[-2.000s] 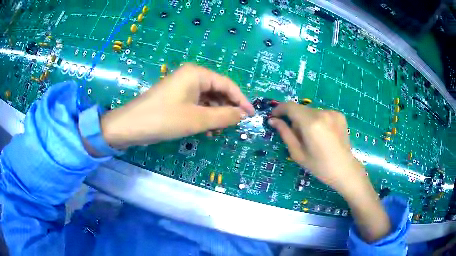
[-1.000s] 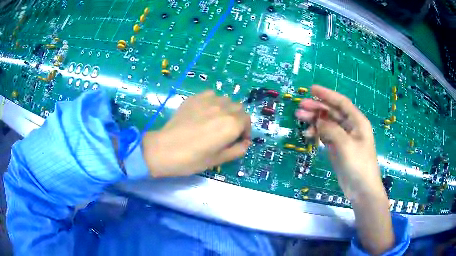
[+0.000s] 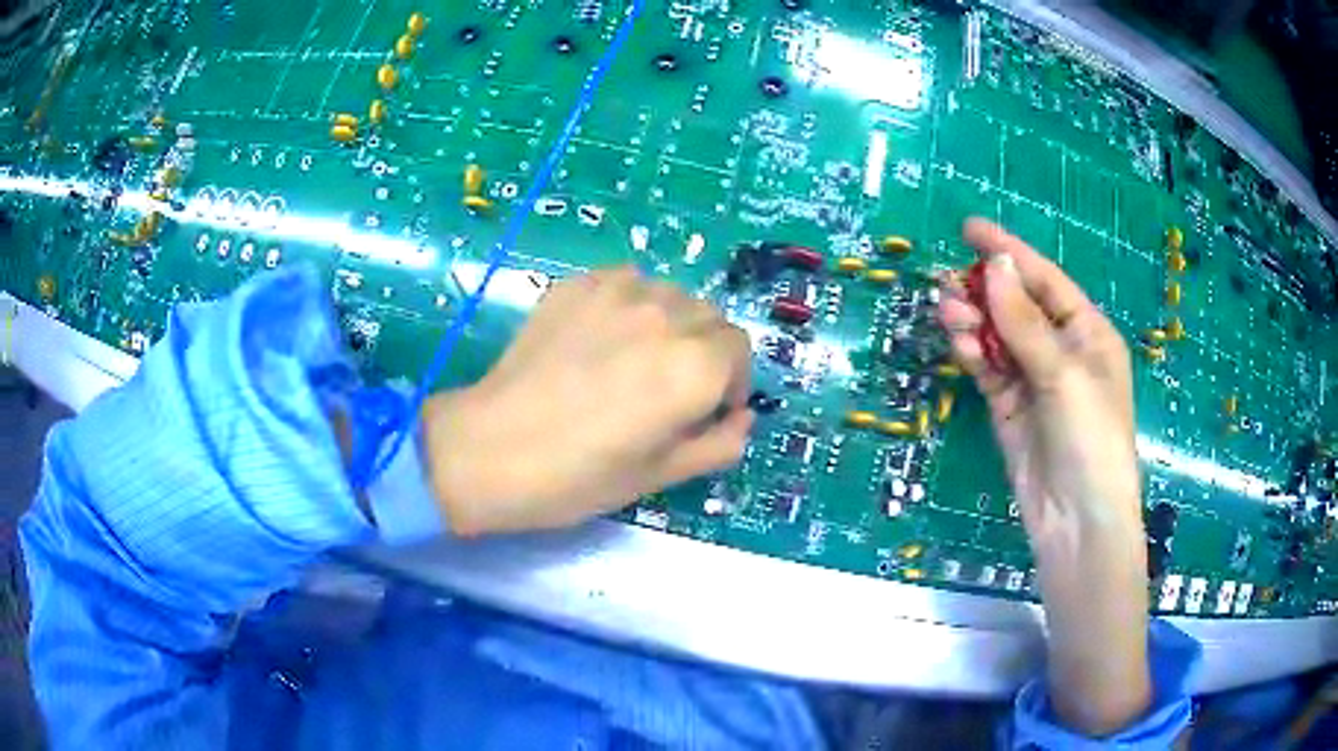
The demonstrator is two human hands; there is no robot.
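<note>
The large green circuit board [image 3: 1057, 162] fills most of the view. My left hand [image 3: 594, 404] is over the near middle of the board, back up, fingers curled. Its fingertips are mostly hidden, and I cannot tell if they hold anything. A small dark part [image 3: 762, 402] shows beside them. My right hand [image 3: 1045, 345] is raised to the right of the middle, palm partly up, with glossy red film capacitors [image 3: 988, 316] between thumb and fingers. Two red parts [image 3: 794, 311] sit on the board between the hands, by black components [image 3: 756, 267].
A blue grounding cord [image 3: 531, 191] runs from my left wrist across the board to the far edge. Yellow disc capacitors [image 3: 388, 77] stand in rows. A pale metal rail [image 3: 690, 602] borders the near edge, another [image 3: 1247, 176] the far right. White-and-black square parts [image 3: 1203, 594] line the near right edge.
My hands, close together at the middle earlier, are now apart. My right hand has moved right, and red parts now show in its fingers. My left hand has turned back up. The cord has swung right.
</note>
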